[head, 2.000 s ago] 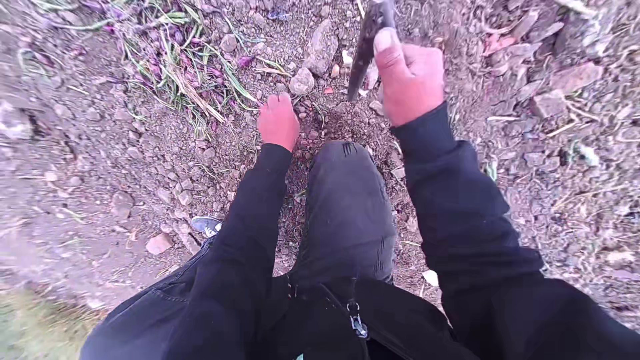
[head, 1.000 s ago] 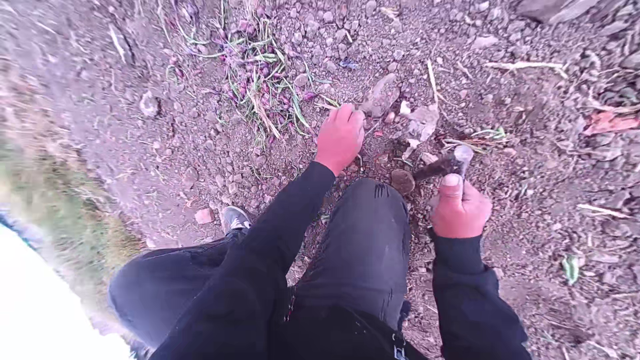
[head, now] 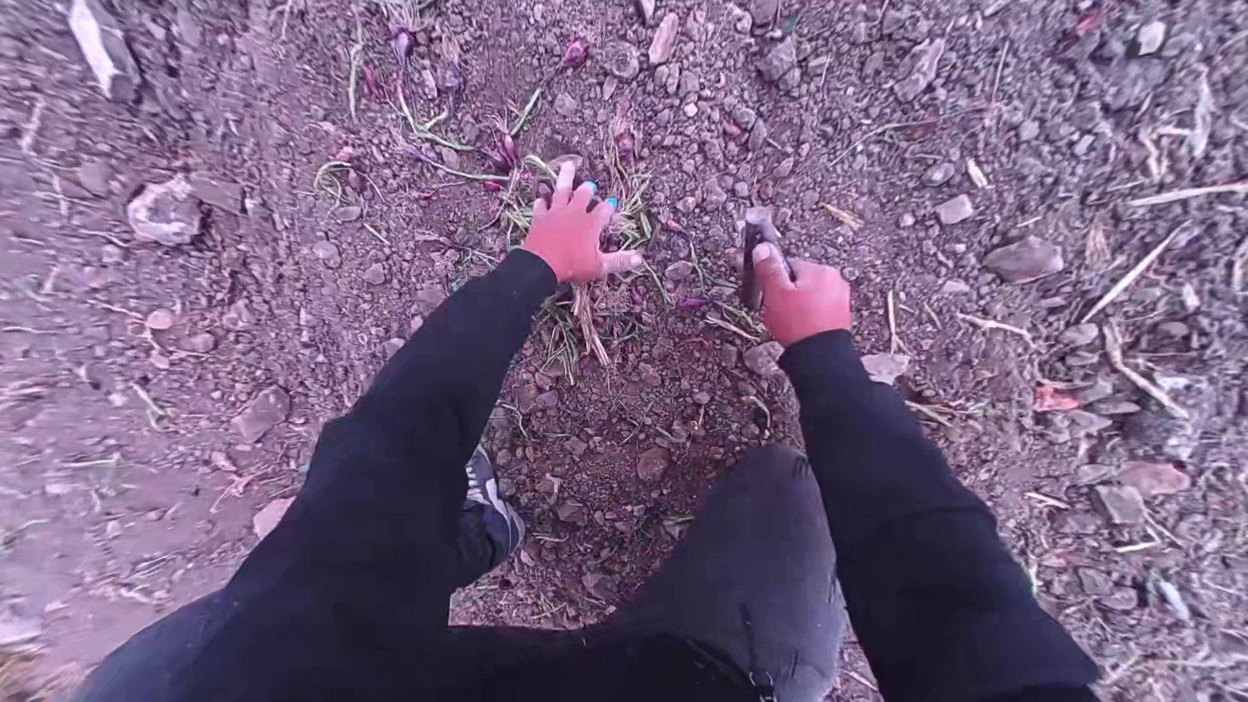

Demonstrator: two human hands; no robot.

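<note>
My left hand (head: 573, 232) is spread, palm down, over a tangle of red onions with green stalks (head: 585, 331) on the soil; some fingertips look blue. Whether its palm touches the stalks cannot be told. To its right, my right hand (head: 804, 297) is closed around a dark hand tool (head: 754, 255), its thumb along the top; the tool's kind is unclear and its far end points up the view. Loose purple onions (head: 502, 151) lie just beyond my left fingers, with more scattered farther off.
Stony soil surrounds me. A pale stone (head: 166, 210) and a long whitish rock (head: 100, 49) lie at left, a grey stone (head: 1024, 259) at right among dry stalks (head: 1139, 271). My shoe (head: 490, 502) and knee (head: 765, 507) are near the bottom.
My left hand has moved onto the onion pile and its fingers have spread. The right hand still holds the tool, now closer to the pile. The view has shifted considerably.
</note>
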